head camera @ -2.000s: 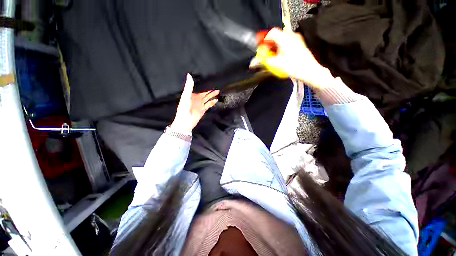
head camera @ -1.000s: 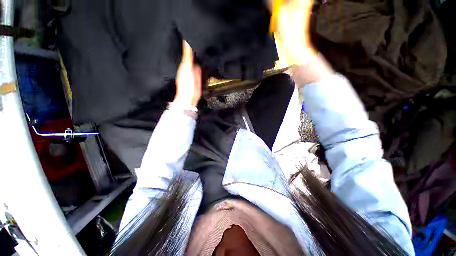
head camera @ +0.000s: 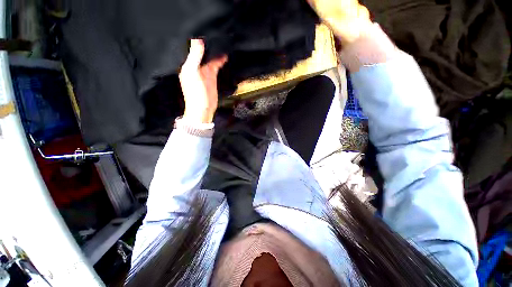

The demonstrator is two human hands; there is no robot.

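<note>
The black garment [head camera: 112,67] lies over the board at the top, its lower edge lifted and bunched towards the middle. The board's yellow-tan edge [head camera: 324,53] shows below and right of the cloth. My left hand [head camera: 199,84] is at the garment's near edge, thumb up and fingers apart from it, with dark cloth around the fingertips; a grip is not clear. My right hand [head camera: 341,19] is at the top edge, beyond the board's right corner, blurred and partly cut off. No scissors can be made out in it.
A brown cloth pile [head camera: 443,50] lies at right, with a blue basket [head camera: 353,103] beside it. Crumpled pale cloth [head camera: 351,171] hangs below. The white table [head camera: 28,185] curves along the left, with a metal rod [head camera: 78,155] beside it. Speckled floor shows in between.
The garment's right part has drawn left and up, baring the board's corner. My right hand went up from over the cloth; the scissors seen in it no longer show clearly. My left hand shifted slightly left.
</note>
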